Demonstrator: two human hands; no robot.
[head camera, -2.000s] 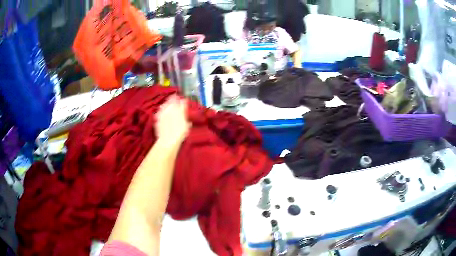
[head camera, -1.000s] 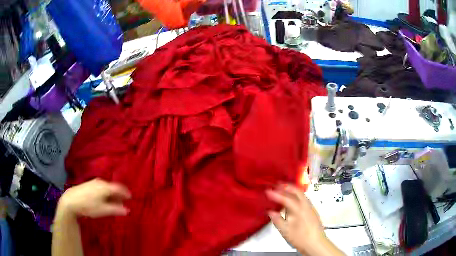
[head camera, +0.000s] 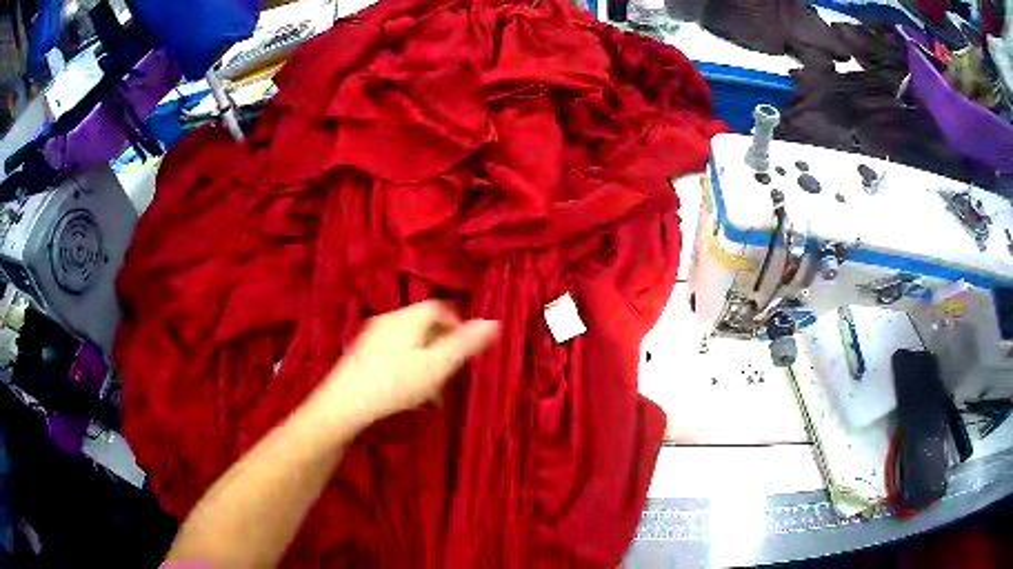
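A large crumpled heap of deep red fabric (head camera: 433, 167) covers the middle and hangs down to the lower edge. Gathered folds run down its front. A small white tag (head camera: 564, 318) lies on it. My left hand (head camera: 411, 356) reaches in from the lower left and is over the gathered folds, left of the tag. Its fingers are partly curled and blurred; whether they pinch cloth I cannot tell. My right hand is not in view. The white sewing machine head (head camera: 866, 211) with a blue stripe stands right of the heap, its needle area (head camera: 739, 317) beside the bed.
White paper sheets (head camera: 861, 345) lie on the bed with a green and blue pen (head camera: 851, 342). A black flat item (head camera: 924, 428) lies beside them. Ruler markings (head camera: 700, 528) run along the table's front edge. A grey fan-like box (head camera: 76, 250) stands left. Dark fabric and a purple basket are behind.
The view has tilted down. My right hand has left the view. My left hand has moved right across the red fabric, which has shifted, and the white tag now shows.
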